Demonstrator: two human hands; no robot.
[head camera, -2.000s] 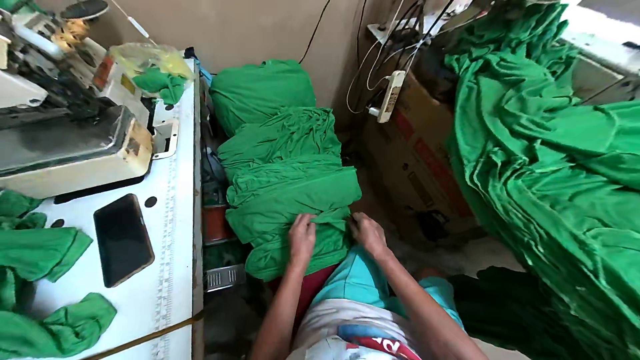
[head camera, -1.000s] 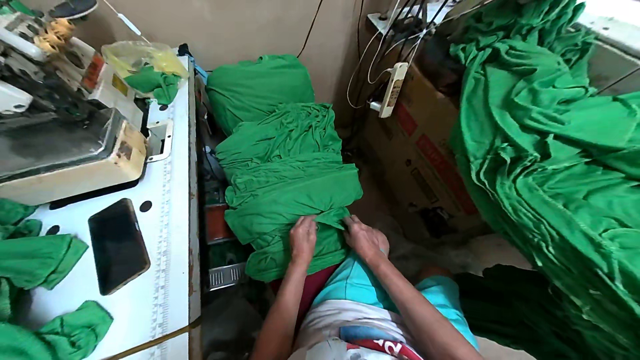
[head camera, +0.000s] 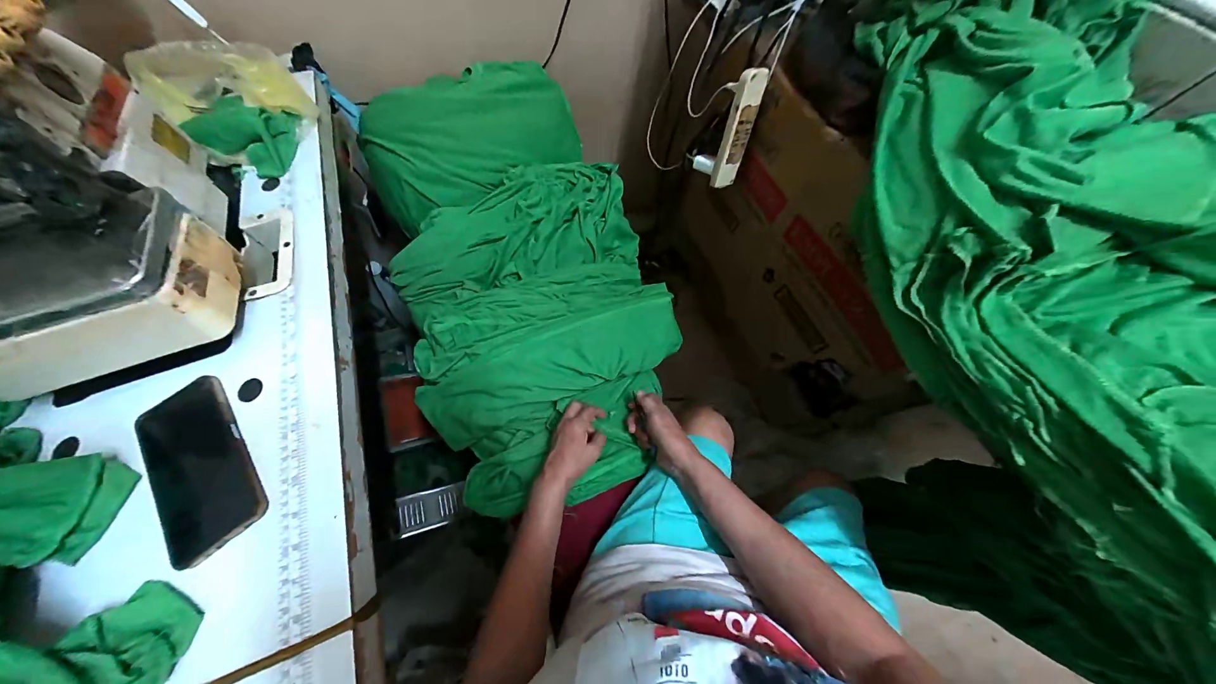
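Green fabric pieces (head camera: 546, 332) lie overlapped in a row, running from my lap back to the wall. On the nearest piece rests my left hand (head camera: 578, 442), its fingers curled at a fold in the cloth. Just right of it, my right hand (head camera: 655, 427) pinches the cloth's edge near my knee. A gap of fabric separates the two hands. At the back of the row sits a fuller green cloth bundle (head camera: 470, 138). The undersides of the fingers are hidden.
At left, a white sewing table (head camera: 318, 570) carries a sewing machine (head camera: 114, 313), a smartphone (head camera: 201, 472), green scraps (head camera: 62, 503) and a plastic bag (head camera: 223, 71). A cardboard box (head camera: 788, 247) and a power strip (head camera: 739, 128) are beyond my right hand. Green fabric (head camera: 1045, 285) drapes at right.
My right hand has drawn slightly away from my left along the near cloth, which was pinched up between both hands before. The row of fabric has stayed in place.
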